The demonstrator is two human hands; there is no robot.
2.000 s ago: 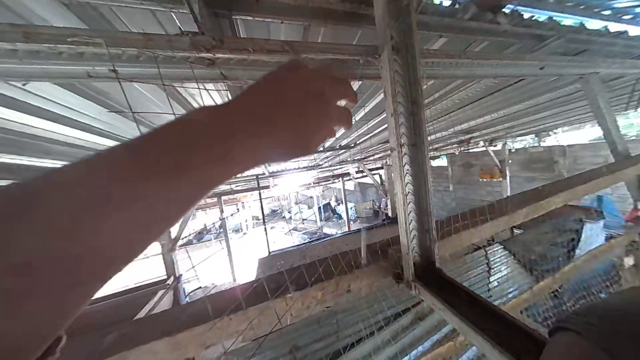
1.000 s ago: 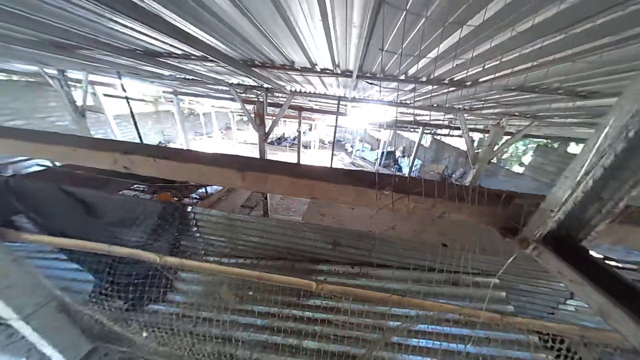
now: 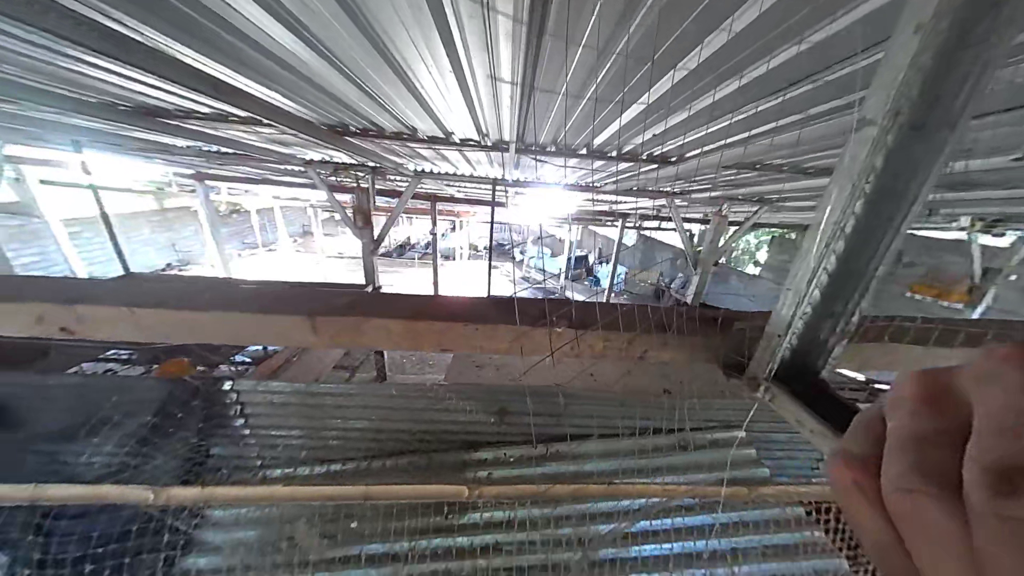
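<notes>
My right hand (image 3: 936,464) is at the lower right, partly cut off by the frame edge, its fingers curled over the lower metal beam (image 3: 808,412), whose far part it hides. Above and left of the hand, a slanting metal post (image 3: 872,184) with a rough weld-like line meets that beam. A long wooden beam (image 3: 320,324) runs across the view to this joint. Thin wire mesh (image 3: 560,336) hangs in front of the beam, and a loose wire (image 3: 732,464) dangles below the joint. My left hand is out of view.
Corrugated metal roofing (image 3: 384,72) spans overhead. Below lie corrugated sheets (image 3: 400,520), a bamboo pole (image 3: 312,494) and dark cloth or sheeting (image 3: 88,424) behind netting. Wooden posts (image 3: 366,240) with braces stand farther off in a bright yard.
My left arm, raised across the view two seconds ago, is out of sight. My right hand has come into view at the lower right. The view has swung considerably.
</notes>
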